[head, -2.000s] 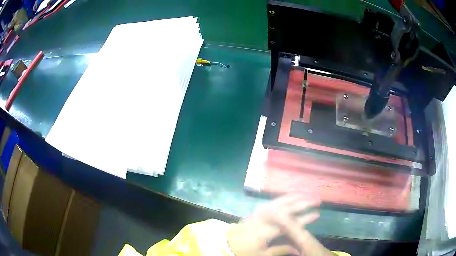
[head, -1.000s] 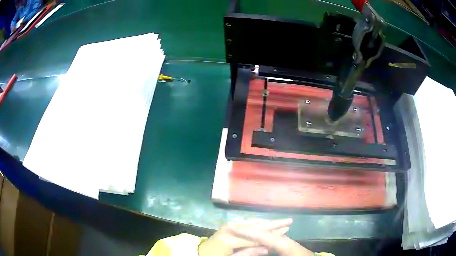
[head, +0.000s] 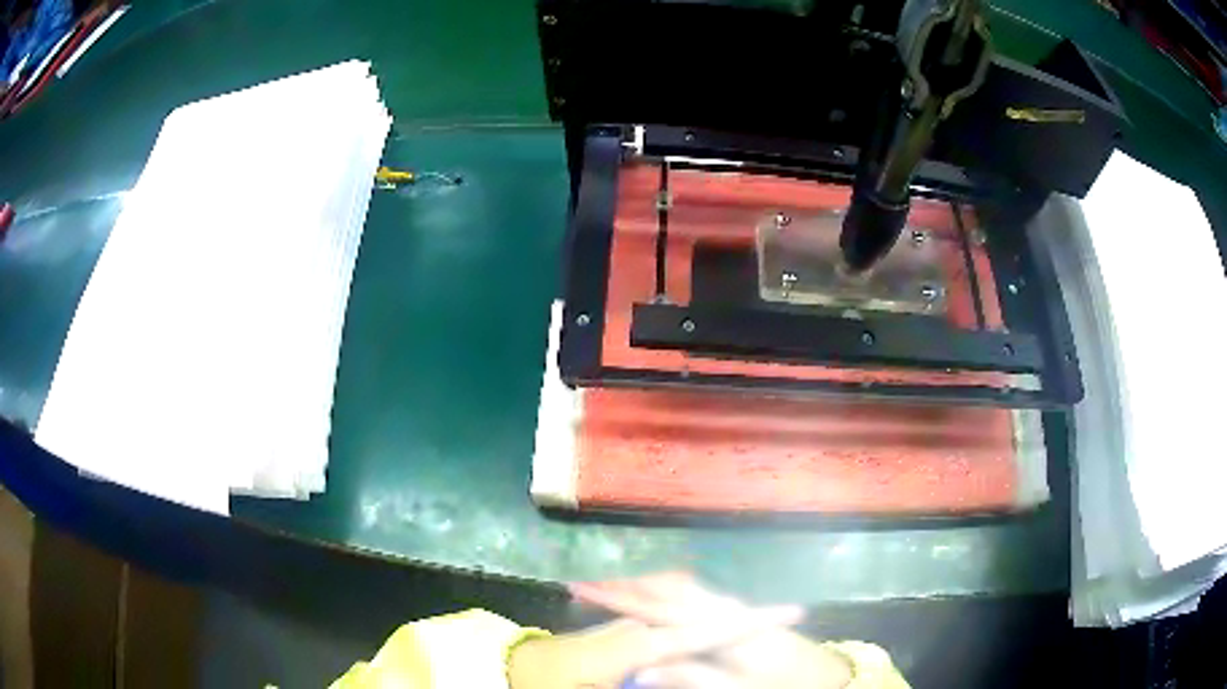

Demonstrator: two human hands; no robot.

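Observation:
My left hand and my right hand lie across each other at the bottom centre, below the fixture, blurred and cut off by the lower edge. Their fingers are extended and I see nothing held; a small blue spot shows between them. The black hold-down frame lies over the rear of the red base pad, whose front strip is uncovered. The clear pressure plate sits inside the frame. The dark press arm points down with its tapered tip at the plate.
White sheets are stacked left of the fixture; a second white stack stands at its right. A small yellow-handled tool lies beside the left stack. The black press body is behind. Brown cartons are at lower left.
The view has shifted, so the fixture and stacks appear further left, and slightly higher than one second ago. My hands stay crossed near the bottom edge. The fixture parts look unchanged.

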